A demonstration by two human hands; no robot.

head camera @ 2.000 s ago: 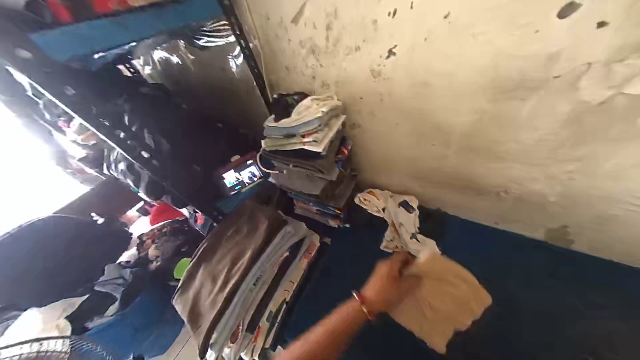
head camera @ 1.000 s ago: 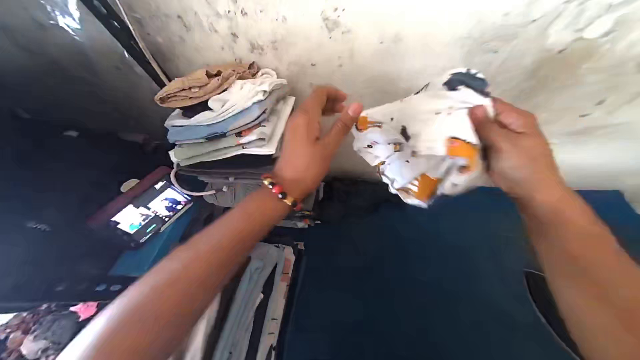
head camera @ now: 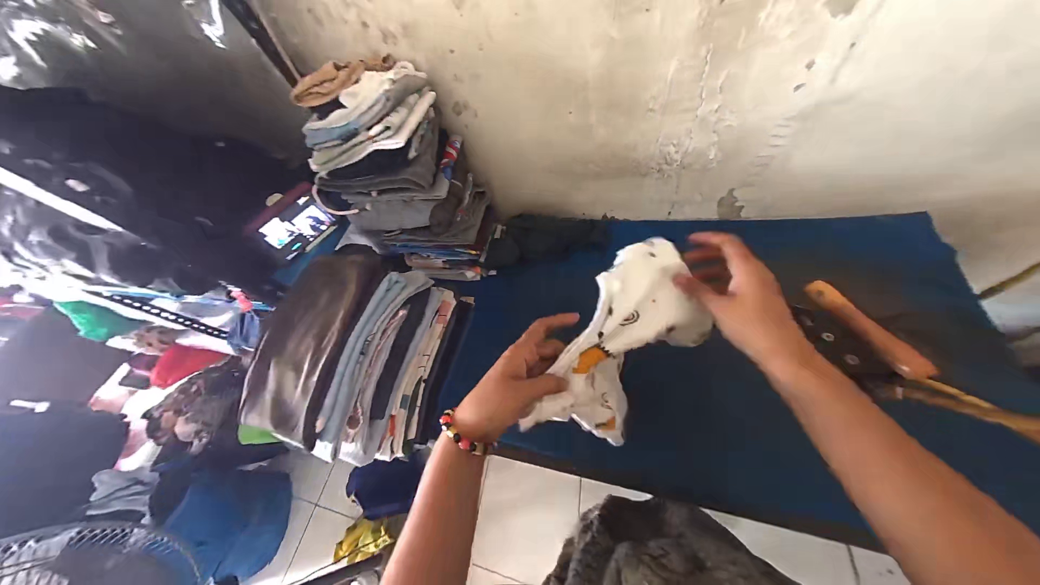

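Observation:
A small white garment with orange and dark prints (head camera: pixel 642 305) hangs crumpled between my hands, above a blue cloth surface (head camera: pixel 691 431). My left hand (head camera: pixel 524 378), with a beaded bracelet at its wrist, pinches the garment's lower left edge between thumb and fingers. At the garment's upper right side is my right hand (head camera: pixel 731 296), its fingers spread; whether it grips the cloth cannot be told. A tall stack of folded clothes (head camera: pixel 390 179) stands against the wall, with a tan cloth (head camera: pixel 333 81) on top. Nearer lies a row of folded clothes (head camera: pixel 366 357).
A lit phone (head camera: pixel 296 227) stands left of the tall stack. A dark garment (head camera: pixel 552 240) lies by the wall. Beyond my right forearm is a wooden-handled object (head camera: pixel 873 329). Piled clothes (head camera: pixel 187 398) and a fan (head camera: pixel 97 556) are at the left, grey fabric (head camera: pixel 658 544) at the bottom.
The tan cloth, held two seconds ago, now lies on the tall stack. The white garment, first lying by the wall, is now between my hands. My left hand has taken hold of it. The view has shifted.

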